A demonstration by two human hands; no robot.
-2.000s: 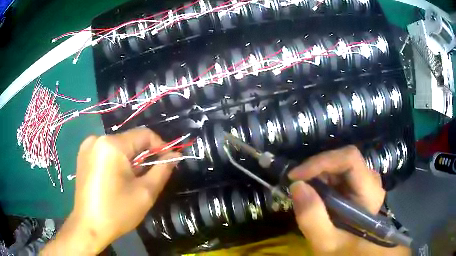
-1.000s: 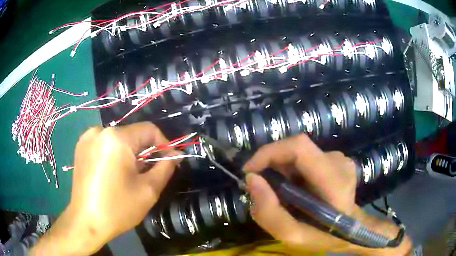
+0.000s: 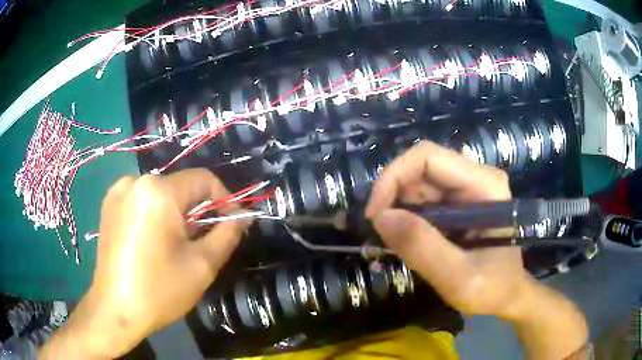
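My left hand [image 3: 158, 242] holds a few red and white lead wires [image 3: 236, 204] between thumb and fingers, their ends at the leftmost component [image 3: 279, 204] of the third row. My right hand [image 3: 450, 225] grips the black soldering iron [image 3: 486, 213], now lying nearly level, handle to the right. Its tip and the bent silver feed tube [image 3: 320, 247] meet near the white wire's end at that component; exact contact cannot be told. The black tray [image 3: 211, 77] holds long rows of round black-and-silver components. Red and white wires lie along its upper two rows.
A heap of red-white wires [image 3: 46, 172] lies on the green surface [image 3: 91, 158] left of the tray. A white-grey feeder box [image 3: 607, 105] with a spool stands at the right. A black cylindrical item [image 3: 623, 230] is at the right edge. Yellow material shows at the bottom.
The right hand moved left to the wire ends, then swung the iron from a slanting to a nearly level position. The left hand has stayed almost in place, still holding the wires.
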